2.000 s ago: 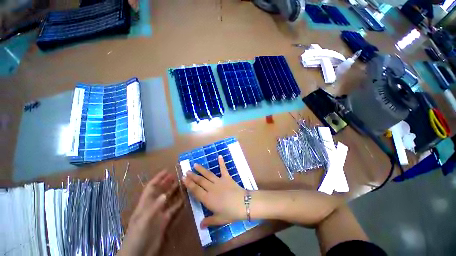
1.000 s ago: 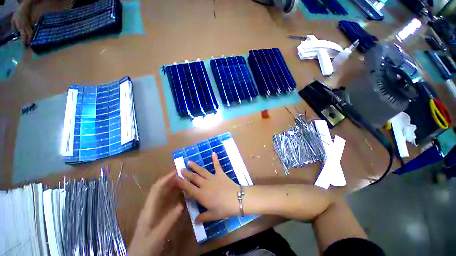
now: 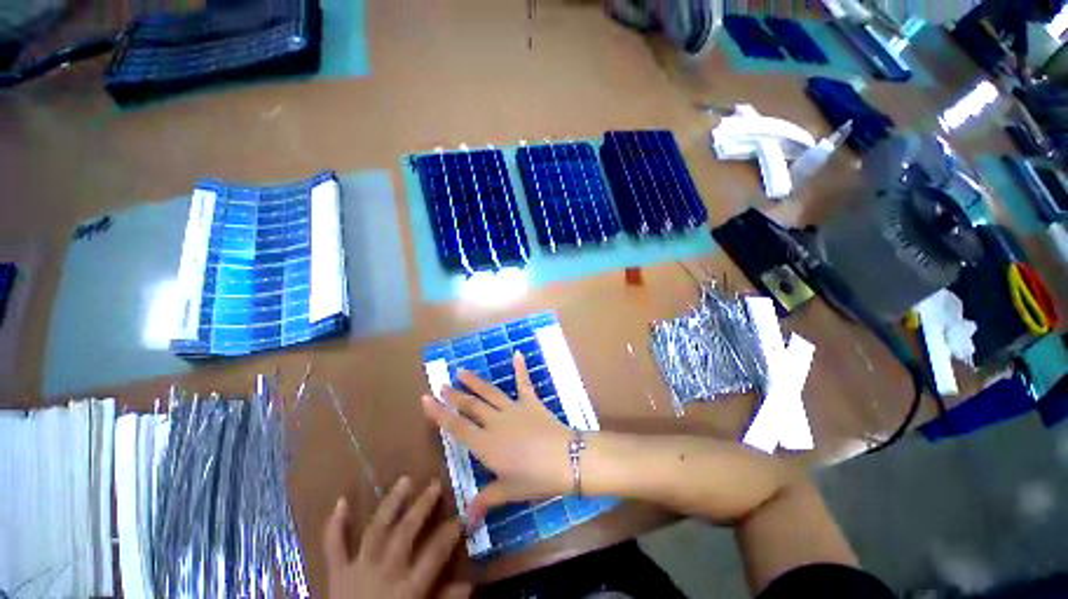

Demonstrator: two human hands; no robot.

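Observation:
A blue solar panel with a white strip along each long side lies on the table in front of me. My right hand lies across its left and middle part, palm down with fingers spread, and covers some of the left strip. My left hand is at the panel's lower left edge, fingers apart, with fingertips close to the left strip's lower end. It is partly cut off by the bottom of the picture. I see nothing held in either hand.
A panel stack sits on a grey mat at left. White strip stock and silvery wires lie lower left. Dark cell stacks are ahead. A wire pile, iron stand and round grey device are at right.
My left hand has moved down along the panel's left edge to its lower end, and its fingers have spread. My right hand stays on the panel. The camera view has shifted slightly.

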